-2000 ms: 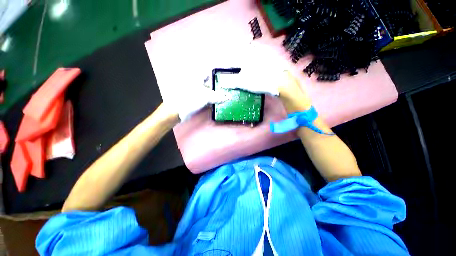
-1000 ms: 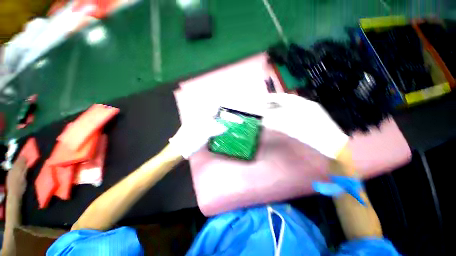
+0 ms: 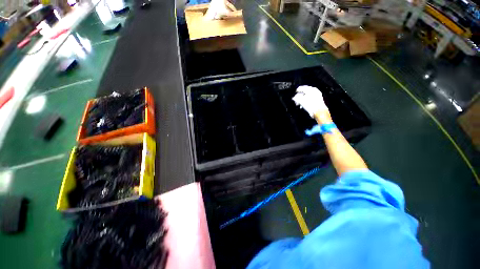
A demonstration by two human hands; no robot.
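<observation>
My right hand (image 3: 310,100), in a white glove with a blue wrist strap (image 3: 321,128), is over the right part of a large black tray (image 3: 221,163) with rows of compartments. Its fingers are bent; I cannot tell whether they hold anything. Dark contents fill the tray, and a small pale patterned patch (image 3: 208,97) shows at its back left. My left hand is out of the picture.
An orange bin (image 3: 150,113) and a yellow bin (image 3: 149,168) hold black strips. A heap of black strips (image 3: 116,236) lies by the pink mat (image 3: 184,226). Black blocks are on the green belt (image 3: 31,163). A cardboard box (image 3: 216,29) stands behind the tray. A blue cord (image 3: 268,199) crosses below.
The view has swung right from the pink mat to the black tray. My right hand has moved to the tray. My left hand and the green board unit have left the picture.
</observation>
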